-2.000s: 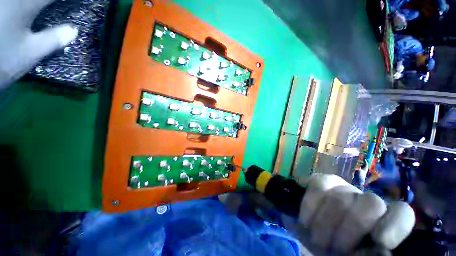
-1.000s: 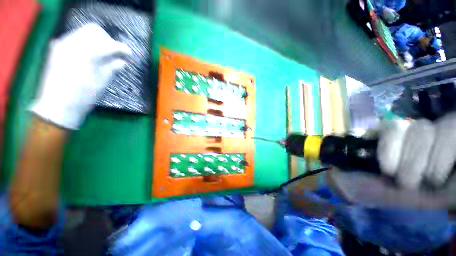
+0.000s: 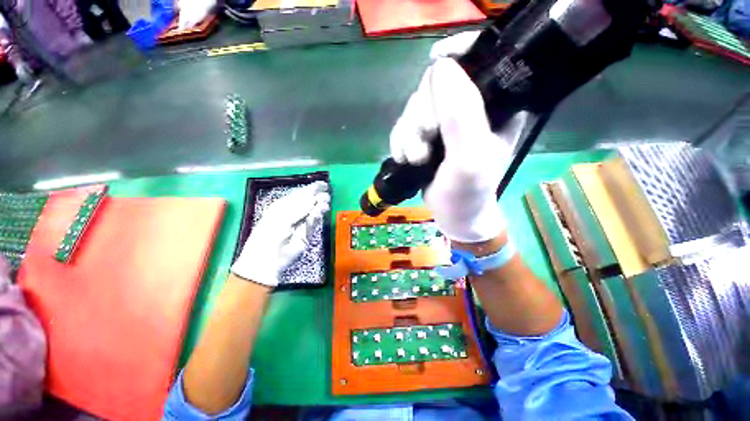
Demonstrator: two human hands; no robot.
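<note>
The orange fixture [image 3: 341, 329] lies on the green mat and holds three green circuit boards [image 3: 407, 344], one in each recess. My gloved right hand [image 3: 460, 148] grips the black electric screwdriver [image 3: 526, 70], its yellow-ringed nose pointing down-left at the fixture's upper left corner. The bit tip is too small to make out clearly. My right hand and wrist hide part of the fixture's right side. My gloved left hand [image 3: 288, 230] is over the black screw tray [image 3: 323, 279] filled with silvery screws, fingertips together at its upper right; whether they pinch a screw cannot be told.
A red sheet [image 3: 131, 296] with a circuit board [image 3: 81, 226] lies at left. Finned metal stock [image 3: 707, 304] with tan strips [image 3: 613, 218] stands at right. Beyond runs a dark green conveyor [image 3: 329, 123] carrying a board [image 3: 236, 122]. Other people's hands and sleeves show at the far edge.
The view has turned and shifted. The screwdriver has moved from the fixture's right side to its upper left corner. My left hand remains over the tray, its fingers now closer together.
</note>
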